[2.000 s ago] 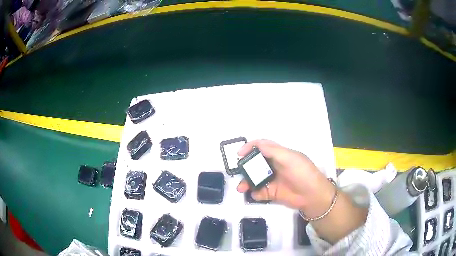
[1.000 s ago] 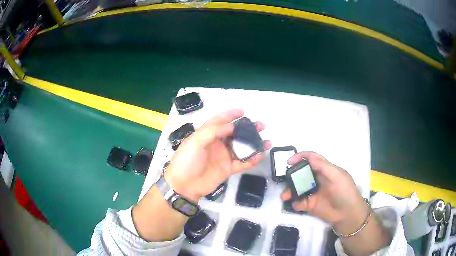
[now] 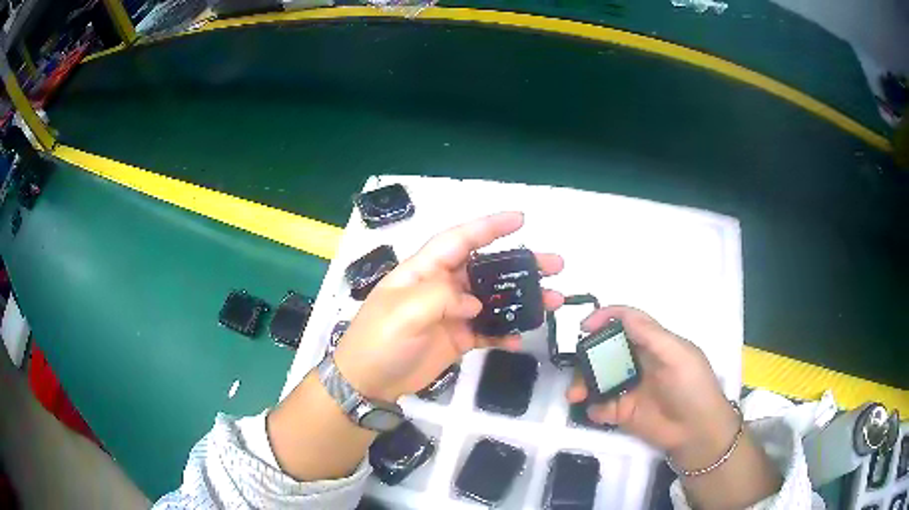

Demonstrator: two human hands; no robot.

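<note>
My left hand (image 3: 409, 319) holds a black watch head (image 3: 506, 291), its dark screen facing up with small coloured marks and text on it. My right hand (image 3: 663, 383) holds another watch head (image 3: 609, 361) with a white lit screen and a small mark in its lower corner. A black square frame with a white middle (image 3: 570, 329) shows just behind the right-hand unit; whether it is held or lies on the tray cannot be told. Below the hands, the white tray (image 3: 658, 234) holds black watch heads (image 3: 507, 382) in its pockets, partly hidden by my hands.
Two black units (image 3: 242, 312) lie on the green surface left of the tray, near a small white sliver (image 3: 234, 387). A silver metal cylinder (image 3: 842, 443) is at the right, beside a second tray of units (image 3: 882, 488). Yellow tape (image 3: 199, 204) crosses the green surface.
My left hand has come into view with a watch head, whose screen has gone from dark with glare to showing marks. My right hand still holds its white-screened unit.
</note>
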